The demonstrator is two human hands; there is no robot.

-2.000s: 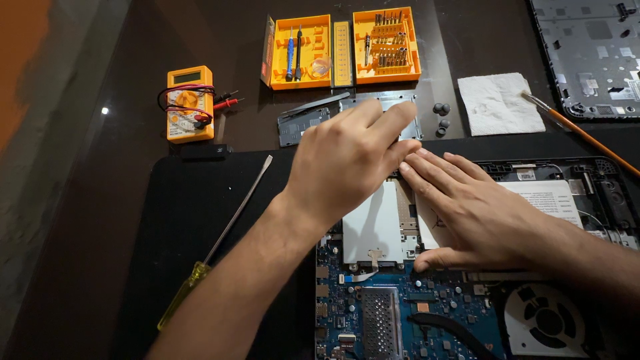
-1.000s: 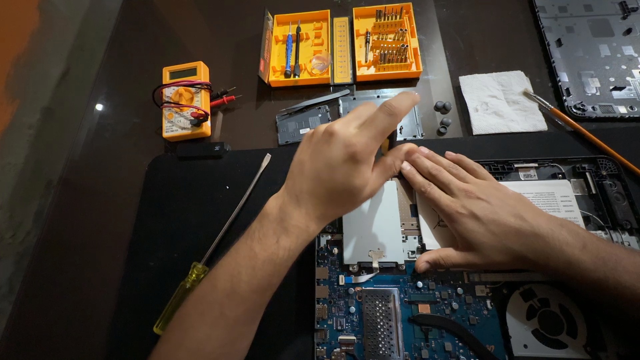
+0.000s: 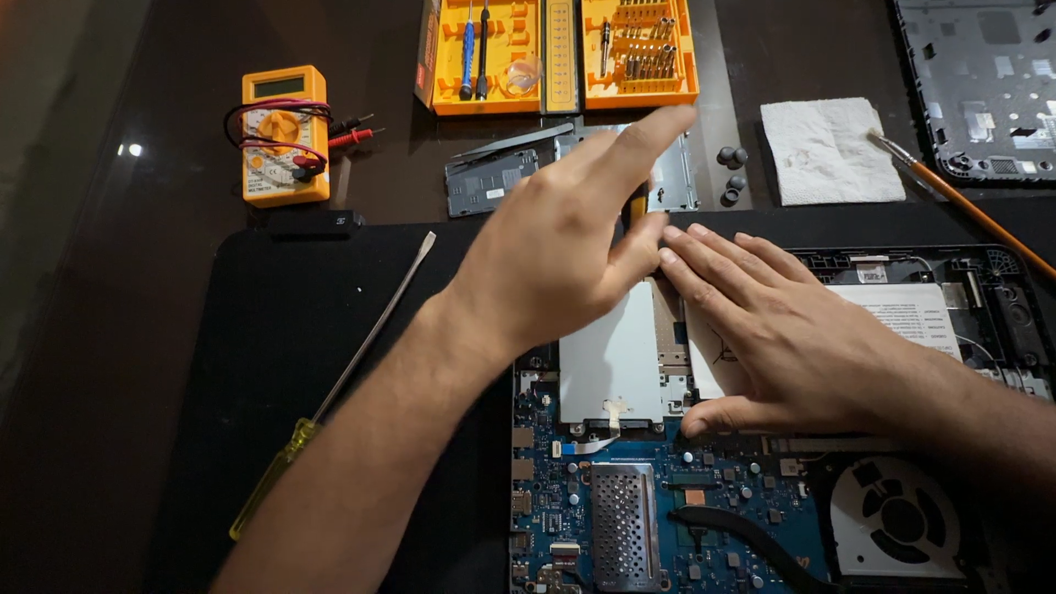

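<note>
My left hand (image 3: 561,239) is curled around a small tool with a yellow and black handle (image 3: 638,206), mostly hidden behind the fingers, at the upper edge of an opened laptop. Its index finger stretches out past the handle, and the tool's tip is out of sight. My right hand (image 3: 767,330) lies flat, palm down, over the white laptop battery (image 3: 899,309), fingertips close to the left thumb. Below the left hand sits a silver drive (image 3: 610,363) with a ribbon cable (image 3: 594,447). The blue motherboard (image 3: 660,462) and a cooling fan (image 3: 895,520) are exposed.
On the black mat (image 3: 272,330) lies a flathead screwdriver (image 3: 363,355). Beyond are a yellow multimeter (image 3: 285,136), an orange bit case (image 3: 487,106), tweezers (image 3: 516,142), a dark cover (image 3: 487,181), rubber feet (image 3: 732,157), a paper towel (image 3: 825,157), a brush (image 3: 949,194) and a laptop shell (image 3: 990,74).
The fingers of my left hand have shifted around the handle, and the index finger now reaches out straighter. My right hand has stayed over the battery.
</note>
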